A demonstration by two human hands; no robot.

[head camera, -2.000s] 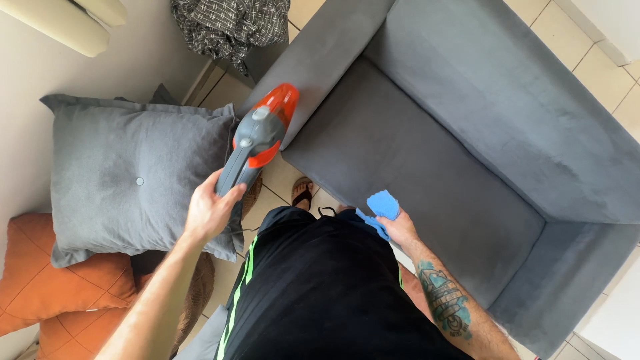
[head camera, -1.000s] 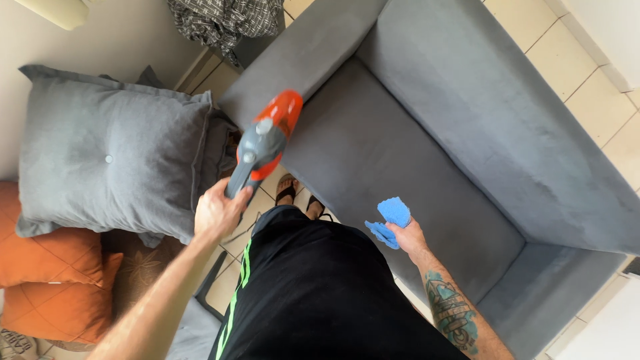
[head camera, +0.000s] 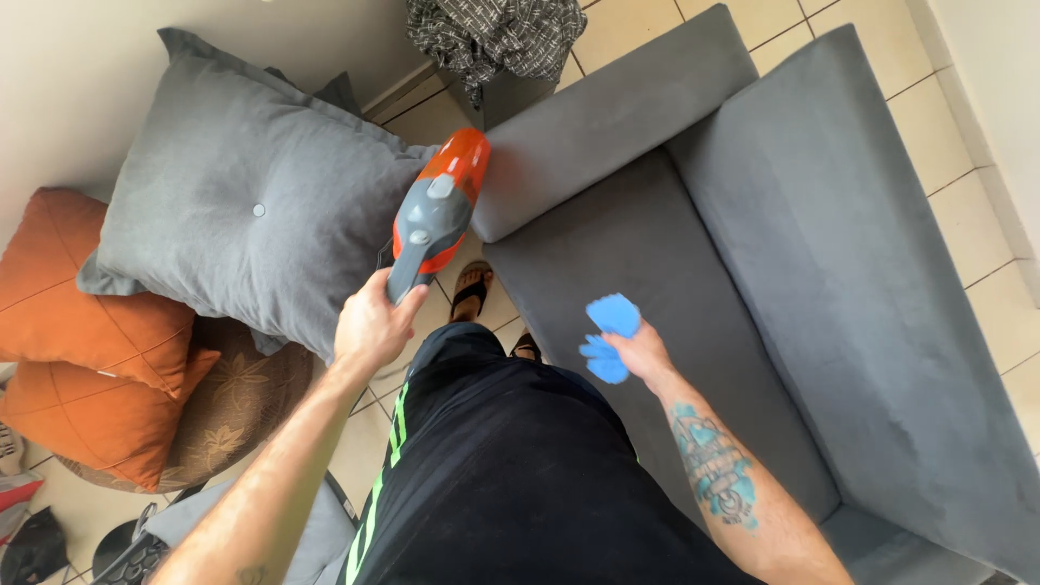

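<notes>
My left hand (head camera: 379, 321) grips the handle of a grey and orange handheld vacuum cleaner (head camera: 439, 207). Its orange nose points up, beside the near end of the grey sofa's armrest (head camera: 617, 122); whether they touch I cannot tell. Over the dark grey seat (head camera: 650, 268) my right hand (head camera: 643, 351) holds a crumpled blue cloth (head camera: 615, 315), which sticks out on two sides of the fingers. The sofa's backrest (head camera: 845, 244) runs down the right side. The fingers of my right hand are partly hidden by the cloth.
A large grey cushion (head camera: 244, 179) lies at the left, with orange cushions (head camera: 57, 276) by a round brown patterned pouf (head camera: 244, 406). Patterned black-and-white fabric (head camera: 504, 36) hangs beyond the armrest. Light floor tiles (head camera: 934, 122) and a white wall (head camera: 999, 81) border the sofa.
The view has shifted and turned somewhat. Both hands still hold the same things, the vacuum cleaner on the left and the blue cloth on the right.
</notes>
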